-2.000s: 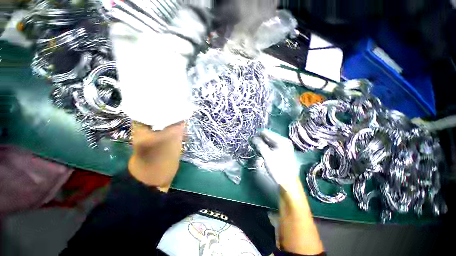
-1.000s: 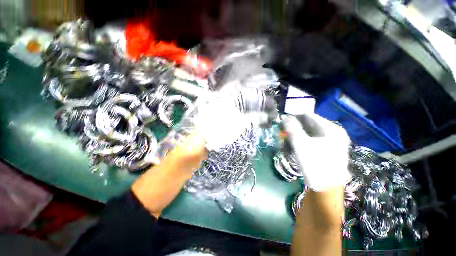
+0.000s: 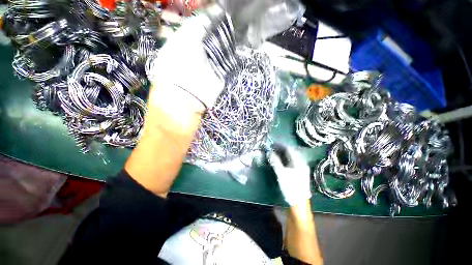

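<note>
A loose heap of thin silver rings [image 3: 246, 111] lies on crinkled clear plastic [image 3: 239, 176] in the middle of the bench. My left hand [image 3: 189, 67], in a white glove, is over the heap's upper left side, closed on a handful of rings [image 3: 221, 44] that show as parallel silver arcs at its fingers. My right hand [image 3: 291, 173], gloved, is low at the heap's right edge with its fingers toward the heap; its grey fingertips are blurred, and whether they hold a ring cannot be told.
Ring bundles [image 3: 96, 88] are piled on the left, and more bundles [image 3: 383, 145] on the right. An orange tangle [image 3: 318, 92] lies by the right pile. A blue bin [image 3: 401, 67], a white sheet [image 3: 331, 49] and a black cable [image 3: 320, 78] are at the rear right.
The view has shifted. My right hand has moved from over the right pile back to the heap's lower right edge. My left hand now shows the ring handful clearly above the heap.
</note>
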